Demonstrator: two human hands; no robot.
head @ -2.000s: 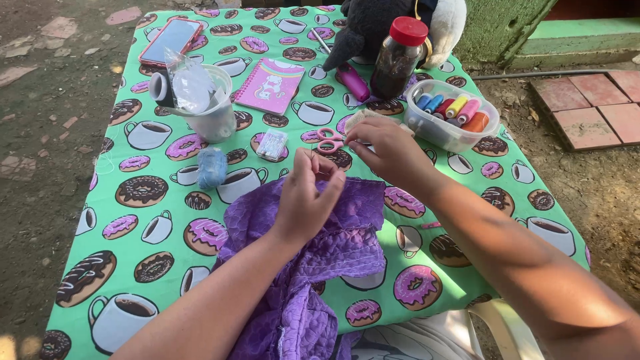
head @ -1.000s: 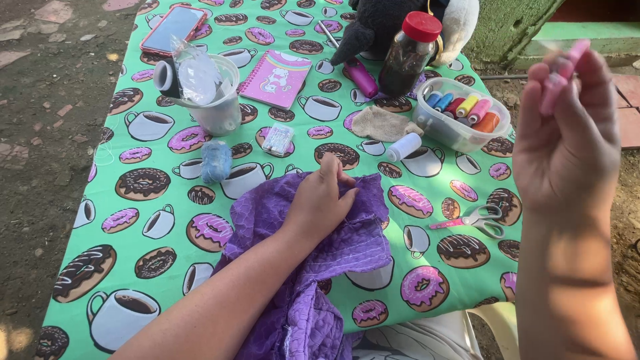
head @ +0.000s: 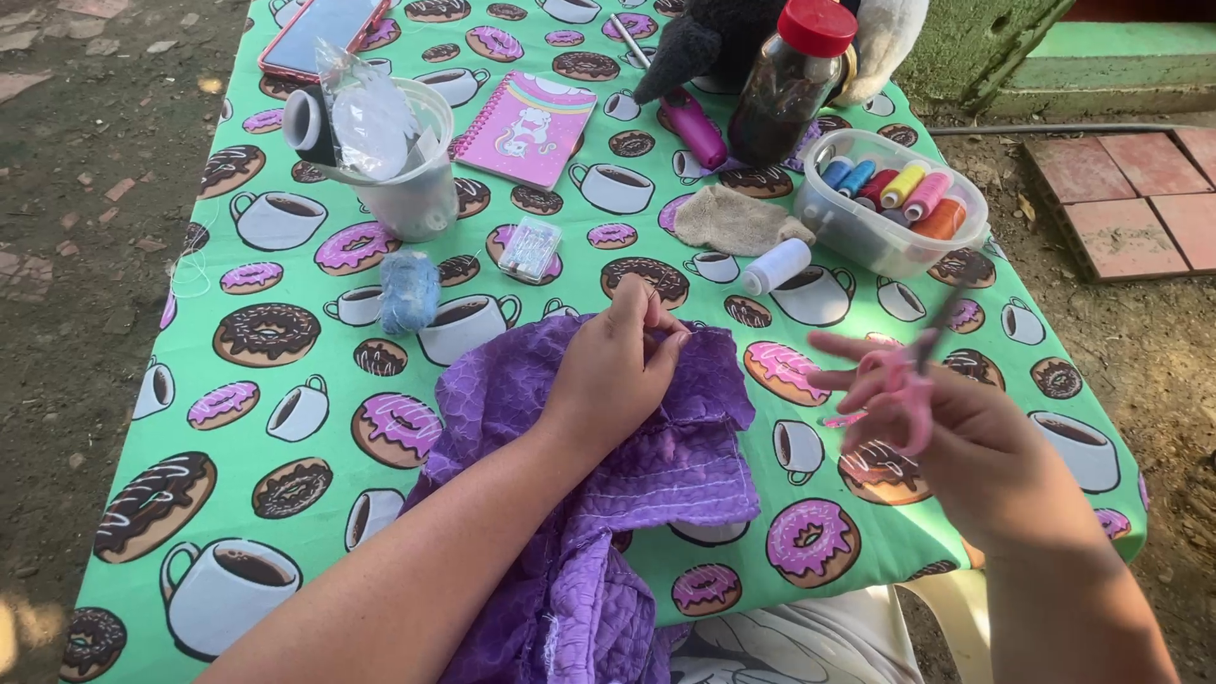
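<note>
Purple quilted fabric [head: 665,475] lies over the table's near edge and hangs down. My left hand [head: 627,356] rests above it, thumb and fingers pinched together; whatever is between the fingertips is too small to tell. To the right, my right hand [head: 950,427] is raised over the table with pink-handled scissors [head: 902,389] in its fingers, the blades blurred and pointing up and away. A spool of white thread [head: 777,266] lies beside a beige cloth piece [head: 731,220]. A small clear box [head: 531,250] and a ball of blue yarn [head: 409,292] sit beyond the fabric.
A plastic tub of colored thread spools [head: 893,247], a red-lidded jar [head: 788,85], a dark plush toy [head: 703,38] and a magenta tube-like object [head: 694,128] stand at the back right. A pink notebook [head: 527,128], a filled plastic cup [head: 408,190] and a phone [head: 323,33] occupy the back left.
My right hand first reached near the thread tub, then was raised at the right with a pink object; now it is lower and holds the scissors. My left hand stays over the fabric.
</note>
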